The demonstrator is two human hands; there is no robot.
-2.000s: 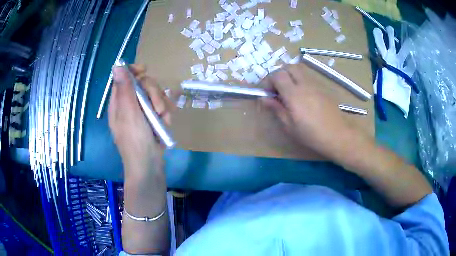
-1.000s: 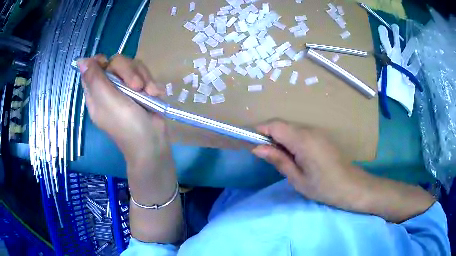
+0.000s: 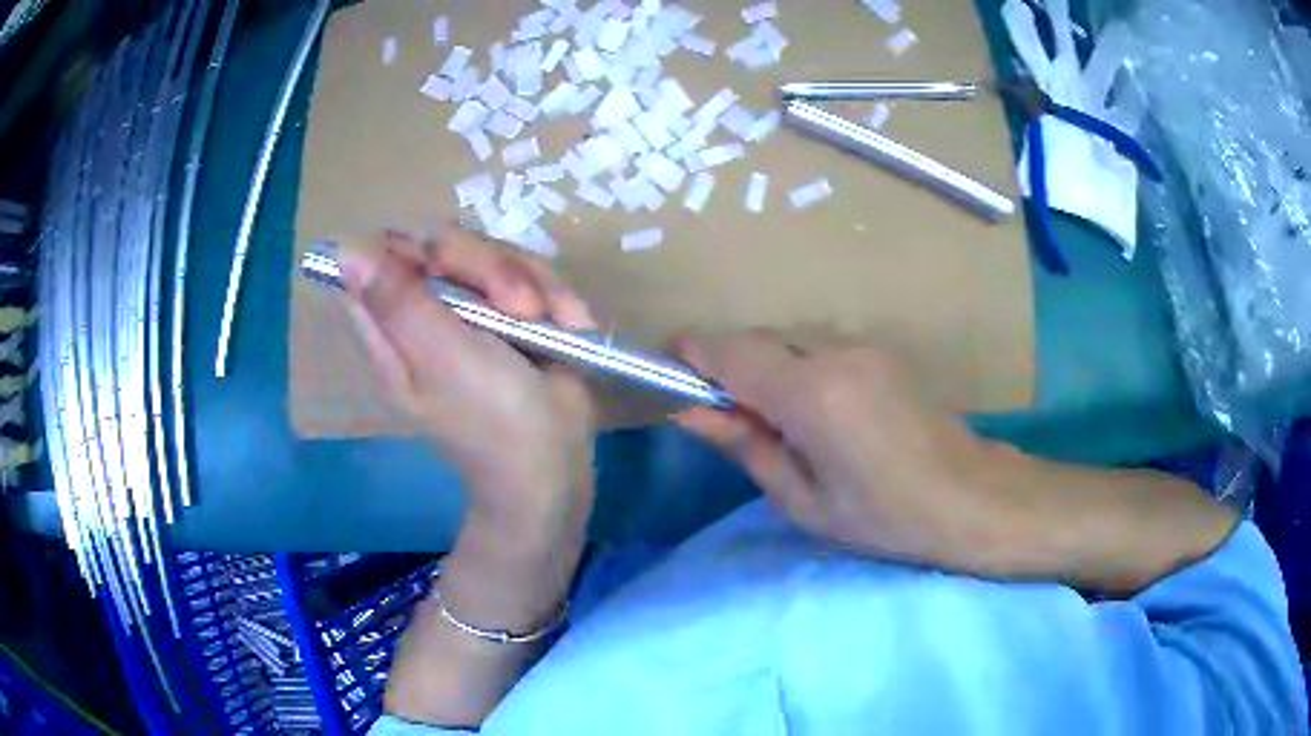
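A silver metal tube (image 3: 582, 351) slants across the front of the cardboard, held up in both hands. My left hand (image 3: 467, 345) is closed around its left part, and the tube's left end sticks out past the fingers. My right hand (image 3: 841, 431) grips its right end, which is hidden in the fingers. Small white plastic pieces (image 3: 618, 108) lie in a scattered heap on the cardboard behind the hands. Two more silver tubes, one at the back (image 3: 880, 92) and one slanting (image 3: 903, 158), lie to the right of the heap.
The tan cardboard sheet (image 3: 920, 302) lies on a dark green bench (image 3: 237, 475). Long metal strips (image 3: 122, 331) and a single thin strip (image 3: 266, 173) are at left. A blue crate (image 3: 309, 633) sits below. Blue-handled pliers (image 3: 1041, 194), a white glove (image 3: 1088, 180) and clear plastic bags (image 3: 1236, 201) are at right.
Two separate bars held apart at first came end to end in the hands; now one shorter-looking length shows between them. The whole view has shifted, with bench things further left and up.
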